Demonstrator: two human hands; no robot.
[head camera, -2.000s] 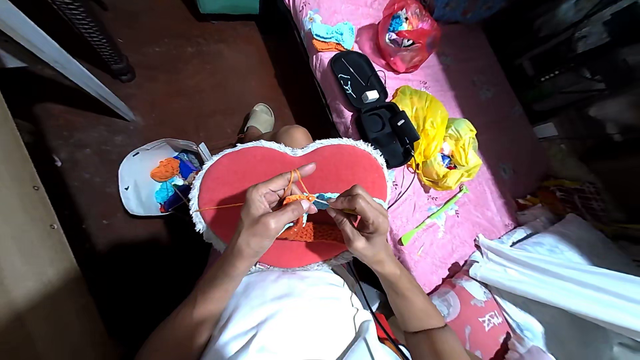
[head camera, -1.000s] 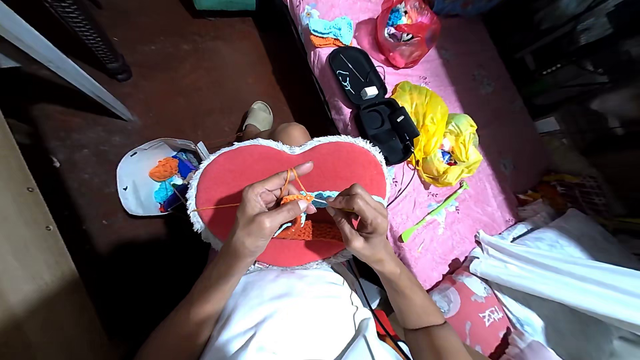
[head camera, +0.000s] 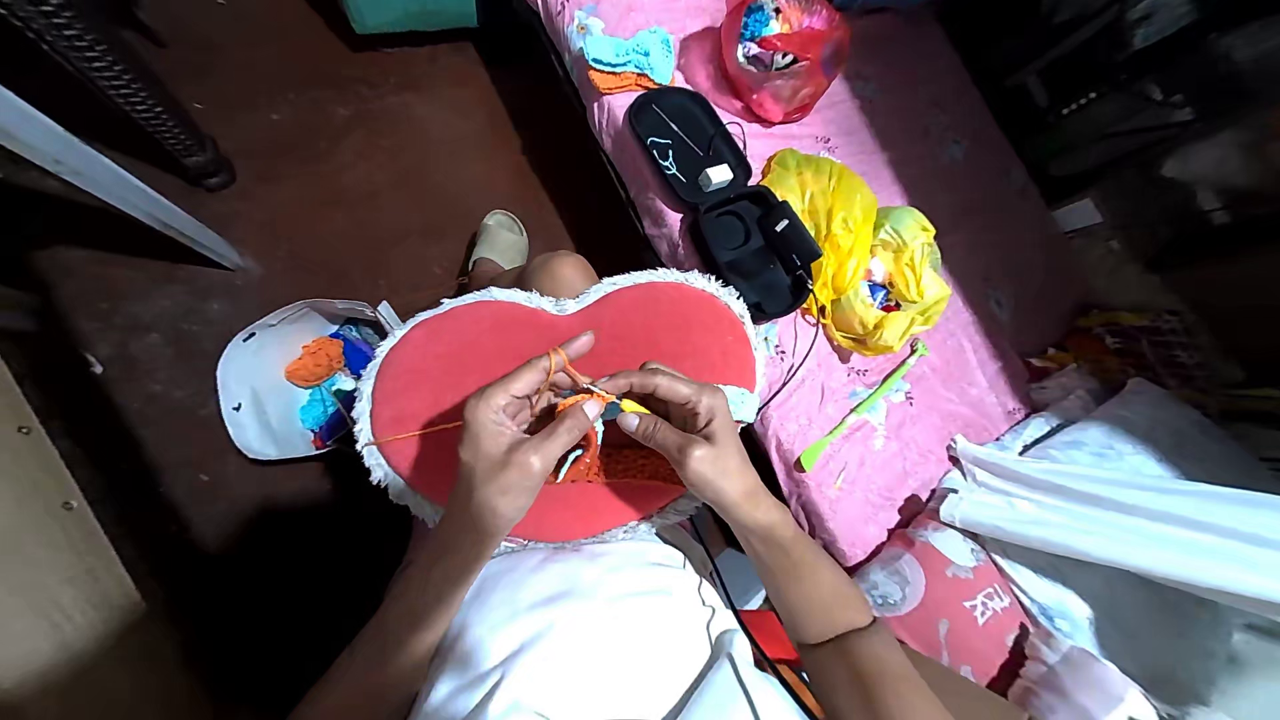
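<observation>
An orange crocheted piece (head camera: 625, 464) with some pale blue and white yarn hangs below my fingers, over a red heart-shaped cushion (head camera: 450, 370) with white fringe on my lap. My left hand (head camera: 520, 430) pinches the work's upper edge, and orange yarn (head camera: 415, 434) loops over its raised index finger and runs off to the left. My right hand (head camera: 685, 420) holds a crochet hook with a yellow part (head camera: 632, 406) at the same edge; its tip is hidden among yarn and fingers.
A white bag (head camera: 262, 385) of yarn stands left of the cushion. On the pink-covered bed (head camera: 945, 190) at right lie an unzipped black case (head camera: 750, 245), a yellow plastic bag (head camera: 835, 215), a red plastic bag (head camera: 785, 85), blue and orange crocheted pieces (head camera: 632, 58) and a green strip (head camera: 862, 408).
My right hand has tilted beside the work, and the hook's yellow part now shows between its fingers. My left hand stays at the edge with yarn over its index finger.
</observation>
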